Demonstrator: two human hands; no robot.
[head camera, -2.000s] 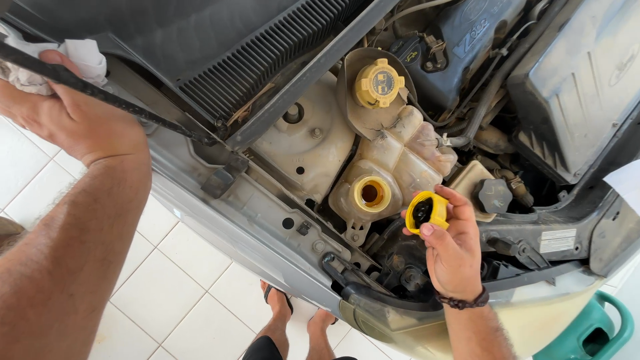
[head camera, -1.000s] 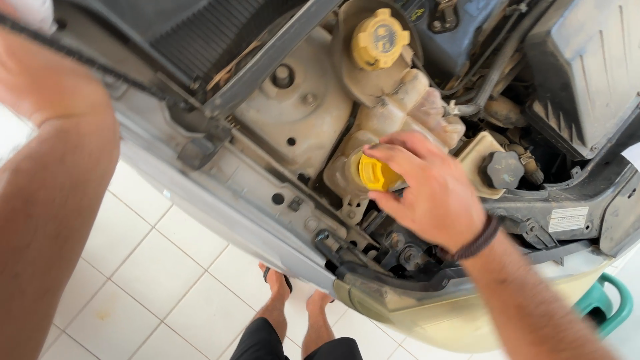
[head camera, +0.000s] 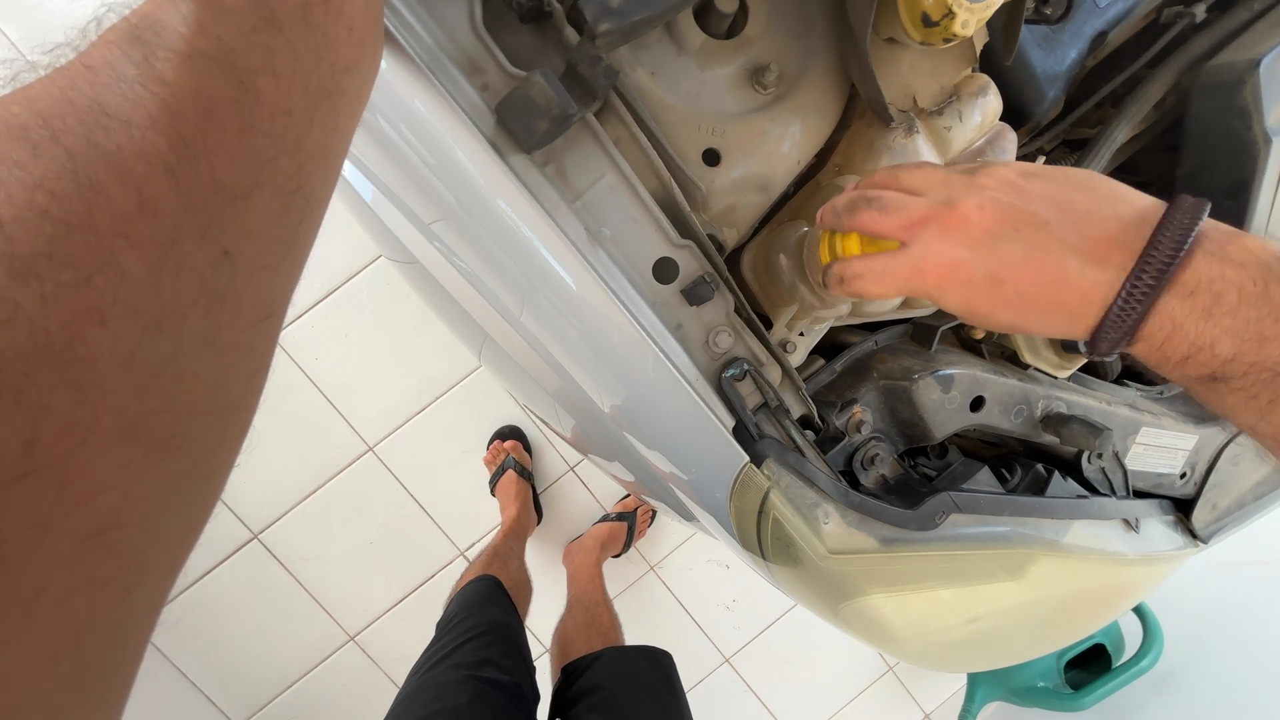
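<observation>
My right hand (head camera: 980, 245), with a braided band on its wrist, grips the yellow cap (head camera: 850, 246) on the filler neck of the translucent coolant expansion tank (head camera: 790, 265). The thumb and fingers wrap the cap's sides, so how far it sits on the neck cannot be seen. Another yellow cap (head camera: 945, 15) shows above, at the top edge. Of my left arm, only the forearm crosses the left side; the hand itself is out of the picture.
A silver fender (head camera: 560, 320) and a yellowed headlight (head camera: 960, 590) border the engine bay. Below the headlight is a green watering can (head camera: 1085, 665). My feet in black flip-flops (head camera: 515, 470) stand on white floor tiles (head camera: 400, 390). A dark metal crossmember (head camera: 930, 395) runs behind the headlight.
My right hand has brought the yellow cap from beside the open filler neck onto it. My left hand, seen earlier at the upper left with a white cloth, has left the view. The view is closer.
</observation>
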